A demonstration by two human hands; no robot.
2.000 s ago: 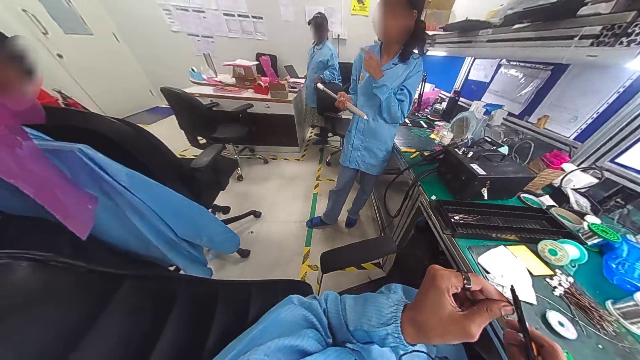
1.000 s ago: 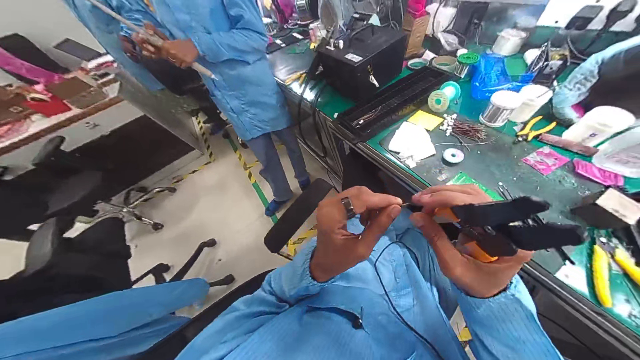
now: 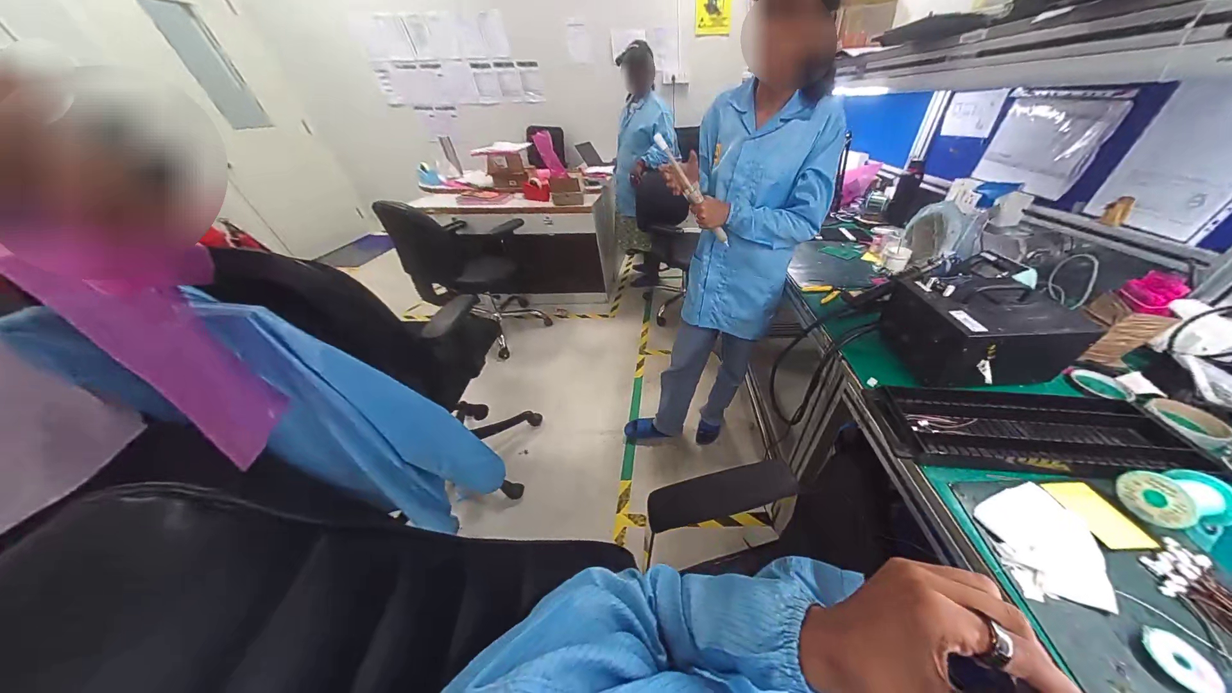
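My left hand (image 3: 924, 630), with a ring on one finger and a blue sleeve cuff at the wrist, is at the bottom right beside the bench edge. Its fingers bend down past the frame's lower edge; a small dark thing shows beneath them, and whether they grip it cannot be told. My right hand is out of view. Close to the left hand on the green bench mat lie white paper pieces (image 3: 1049, 544), a yellow sheet (image 3: 1099, 515), a white spool (image 3: 1182, 659) and a bundle of wires with white connectors (image 3: 1179, 568).
A black tray (image 3: 1039, 433) and a black equipment box (image 3: 982, 332) stand farther along the bench. A chair armrest (image 3: 722, 496) is beside the bench. A person in a blue coat (image 3: 765, 202) stands in the aisle holding a rod; another person sits at the left.
The view has swung left and up from the bench to the aisle. My right hand and the cutting or gripping tool's orange and black parts, seen one second ago, are out of view.
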